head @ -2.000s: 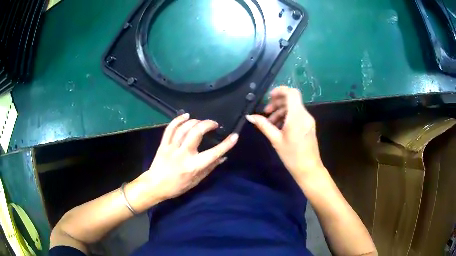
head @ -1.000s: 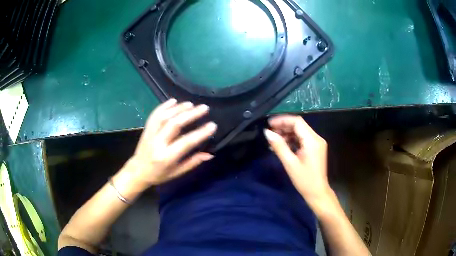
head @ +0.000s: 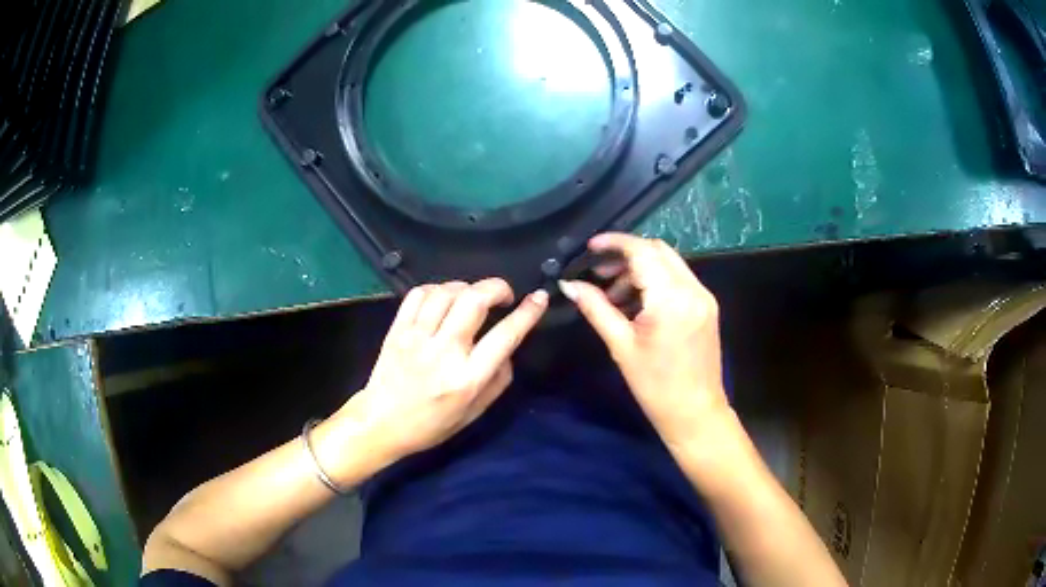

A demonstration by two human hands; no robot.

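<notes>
A square black frame with a large round opening lies cornerwise on the green bench, its near corner over the front edge. My left hand is on that near corner, its index fingertip pressing at the rim. My right hand is just right of it, thumb and index fingertips close together at the frame's lower right edge. A thin dark piece seems to lie between the right fingertips, but dark clothing behind makes it hard to tell. The near corner is partly hidden by my left hand.
A stack of black frames stands at the far left, with pale paper below it. Another black frame lies at the right edge. An open brown cardboard box is below the bench at right. Yellowish strips hang at lower left.
Since one second ago the frame has shifted slightly left. My left index fingertip has moved right along the rim, and my right hand has moved up and left to meet it.
</notes>
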